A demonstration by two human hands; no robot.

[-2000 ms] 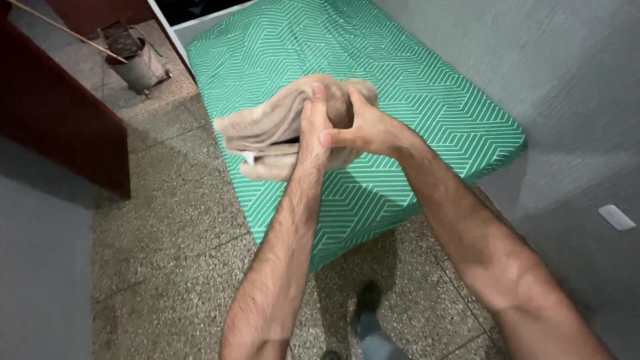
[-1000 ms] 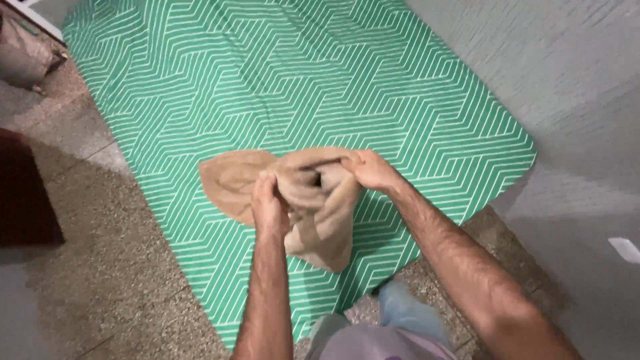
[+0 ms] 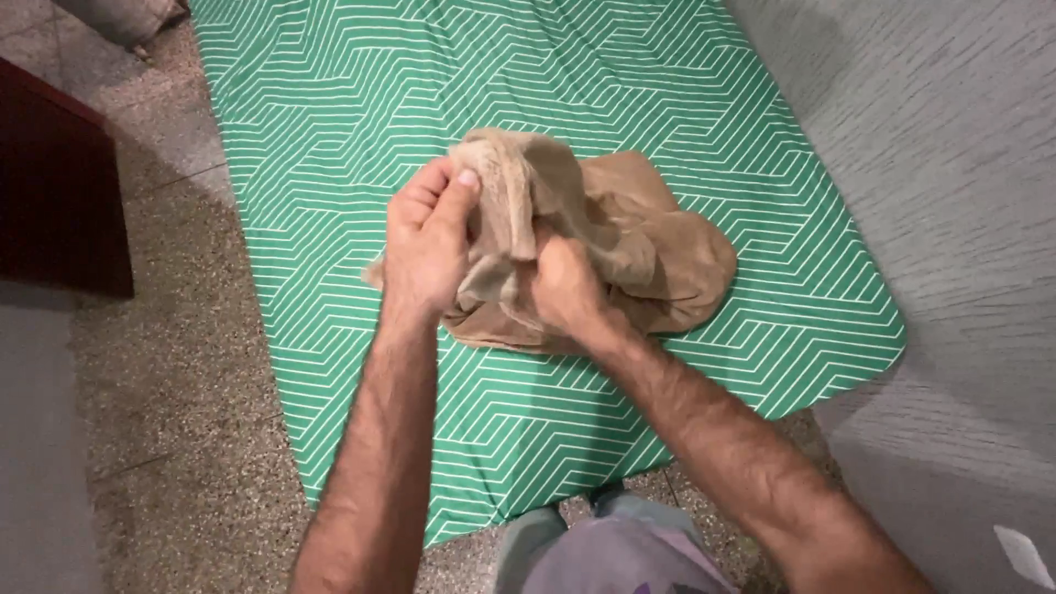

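A crumpled tan, soft fabric garment (image 3: 681, 260) lies partly on the green bed sheet with white lines (image 3: 544, 421), its left part lifted. My left hand (image 3: 429, 235) pinches the raised edge of the cloth between thumb and fingers. Just to the right, my right hand (image 3: 568, 285) is pushed into the folds, its fingertips hidden by fabric, so its grip cannot be made out. The rest of the garment spreads to the right of my right hand.
A grey textured wall (image 3: 932, 206) runs along the bed's right side. Speckled floor tiles (image 3: 181, 388) lie to the left, with a dark red piece of furniture or door (image 3: 58, 190). A grey container (image 3: 124, 16) is partly seen at the top left.
The garment, held up in both hands over the bed two seconds ago, now rests partly on the sheet, more spread out. My right hand has gone from its rim into the folds.
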